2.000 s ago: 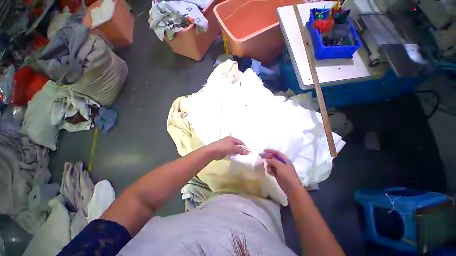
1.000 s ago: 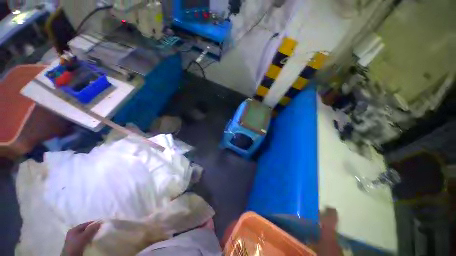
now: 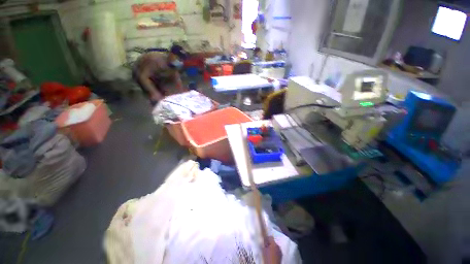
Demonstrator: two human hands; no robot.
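A large heap of white cloth (image 3: 190, 221) lies in front of me, with cream cloth (image 3: 126, 221) at its left edge. A long thin wooden ruler (image 3: 256, 198) runs from the white table top down over the right side of the heap. My right hand (image 3: 273, 251) is small and blurred at the bottom edge, closed around the ruler's near end; its fingers are partly cut off. My left hand is out of the picture.
Beyond the heap stand an orange-pink tub (image 3: 206, 147) and a white table top (image 3: 238, 154) with a blue parts tray (image 3: 265, 152). A sewing machine (image 3: 361, 98) is at right. A person (image 3: 157, 72) bends behind the tubs. Cloth piles (image 3: 46, 160) lie left.
The view has swung back from the right-hand table and up to the room. My right hand has moved from that table to the ruler. My left hand has left the picture.
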